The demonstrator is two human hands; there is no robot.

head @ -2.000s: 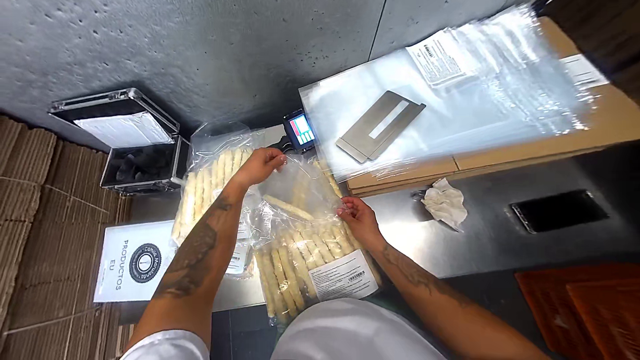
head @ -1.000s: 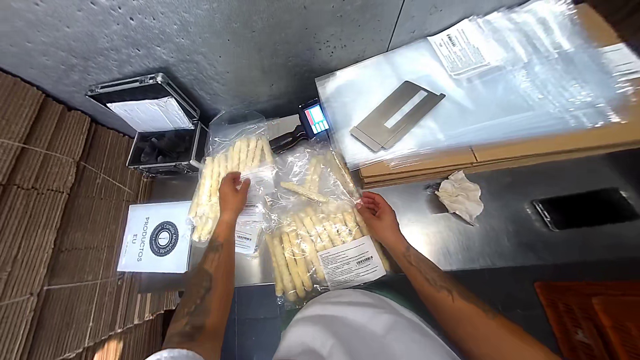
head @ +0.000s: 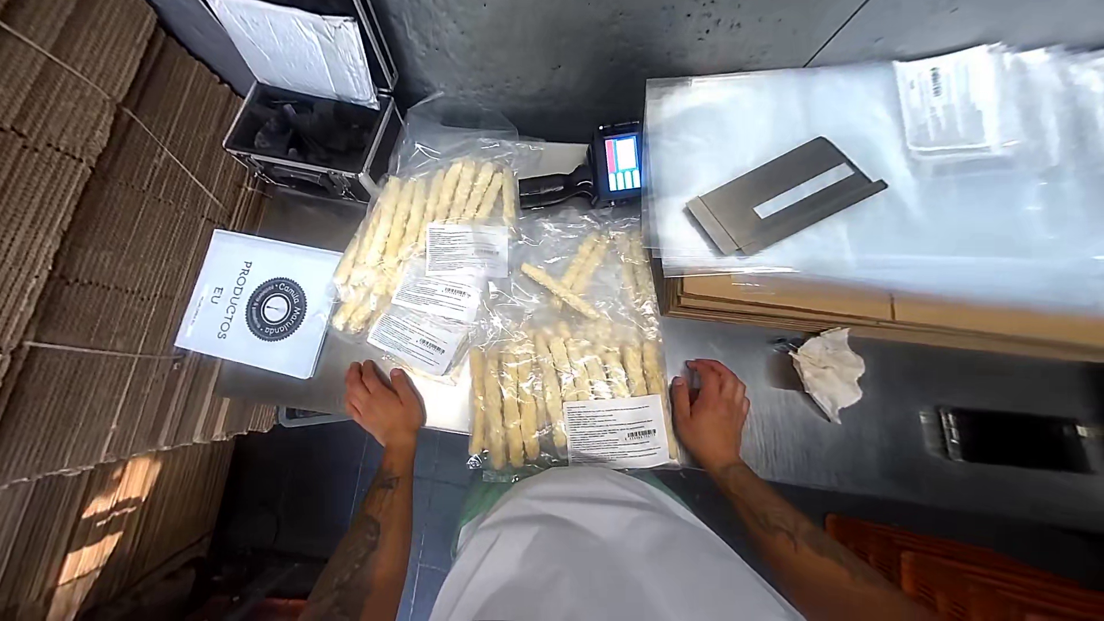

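My left hand rests at the front edge of the steel table, just below labelled clear bags of pale breadstick-like sticks. Nothing shows in its fingers. Another clear plastic bag of pale sticks, with a printed label, lies before me; a few sticks lie crosswise in its upper part. My right hand sits on the table close to that bag's right edge, fingers slightly curled, holding nothing visible. A handheld device with a lit screen and black handle lies behind the bags.
Left are a printed sheet, an open hard case and stacked corrugated cardboard. At right, empty clear bags and a flat metal plate lie on cardboard. Nearer are crumpled paper and a black phone-like object.
My left hand has moved from the bags to the table's front edge. My right hand has left the bag's upper right side and come down beside it. The bag lies flatter than two seconds ago.
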